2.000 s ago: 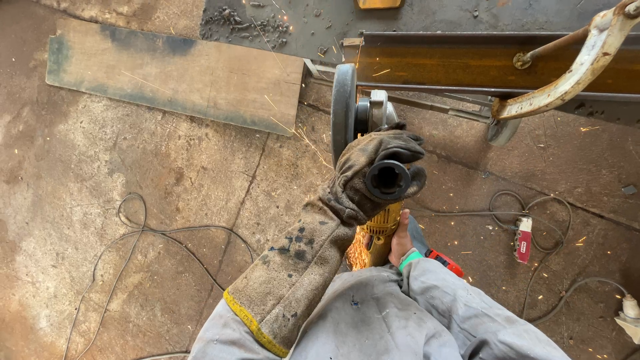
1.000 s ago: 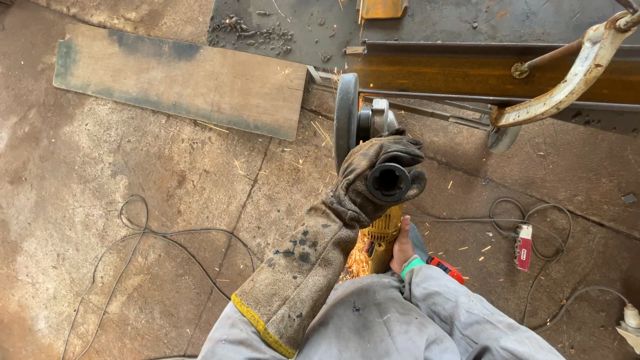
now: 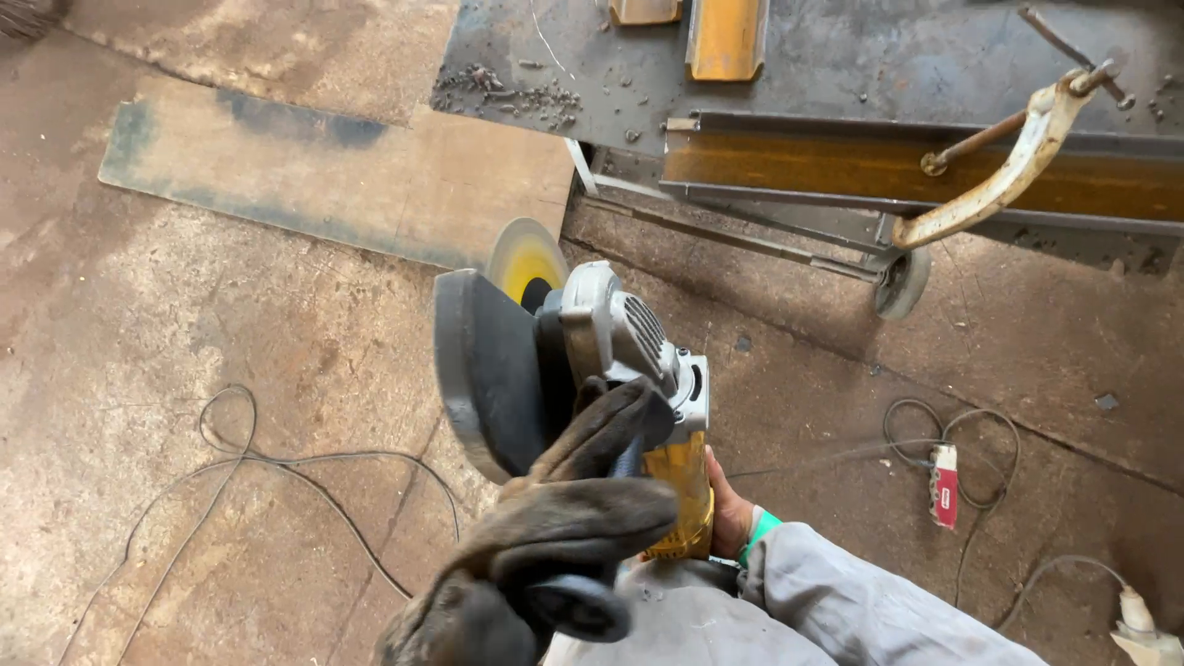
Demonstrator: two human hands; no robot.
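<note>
My left hand (image 3: 573, 518), in a dark leather work glove, is wrapped around the side handle (image 3: 583, 606) of an angle grinder (image 3: 620, 333). Below the gear head, my right hand (image 3: 729, 504), without a glove, holds the grinder's yellow body (image 3: 683, 481); part of that hand is hidden. A black guard (image 3: 490, 379) partly covers the yellow-centred disc (image 3: 527, 259), which stands apart from the steel. At the upper right a rusty steel channel (image 3: 832, 166) lies on a metal plate, with a white C-clamp (image 3: 1004, 176) over it.
A flat board (image 3: 305, 171) lies on the floor at upper left. Short channel pieces (image 3: 726, 37) rest on the metal plate (image 3: 851, 55). A caster wheel (image 3: 902, 282) is under its edge. Cables (image 3: 305, 458) and a red-and-white socket strip (image 3: 943, 490) lie on the floor.
The grinder has come away from the channel's end and is tilted, so its disc face shows. Sparks seen earlier are gone. My left hand has moved down and left with the handle.
</note>
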